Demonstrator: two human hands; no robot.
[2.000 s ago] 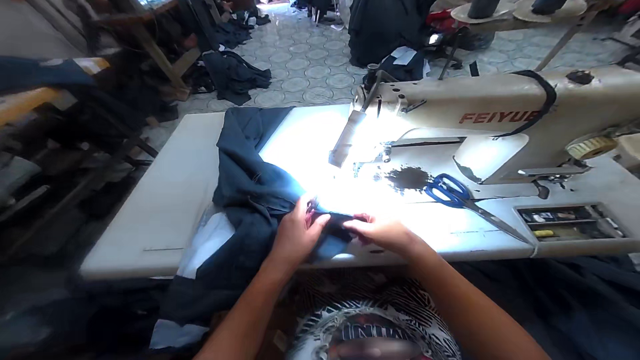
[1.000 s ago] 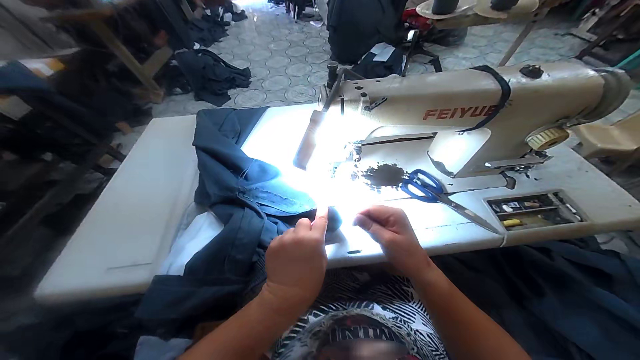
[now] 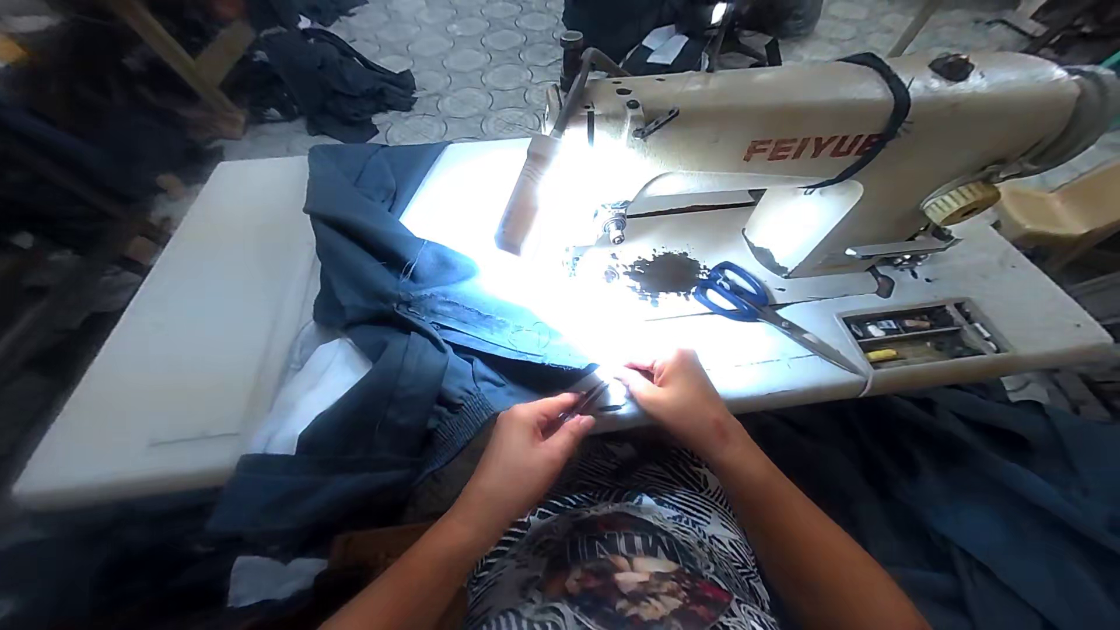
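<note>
Dark blue-grey trousers or a similar garment [image 3: 411, 297] lie bunched over the front left of the white sewing table, with an elastic-looking gathered band near my lap. At the garment's right end, by the table's front edge, my left hand [image 3: 534, 442] pinches a small thin dark thing, perhaps a tool or a strip; glare hides its kind. My right hand [image 3: 674, 394] is closed at the upper end of the same thing, its fingertips close to the garment's corner. Behind both hands stands a Feiyue sewing machine [image 3: 744, 131], its needle area [image 3: 614, 229] washed out by a bright lamp.
Blue-handled scissors [image 3: 761, 311] lie right of my hands, beside dark spots on the machine bed. A recessed tray [image 3: 919, 332] holds small items. The lamp [image 3: 529, 188] hangs left of the needle. Dark cloth [image 3: 962, 490] drapes at the lower right; more lies on the tiled floor [image 3: 490, 52].
My hands held a dark part of the garment two seconds ago. One second ago they were apart, left index finger extended at the cloth; now both meet at the small thin thing.
</note>
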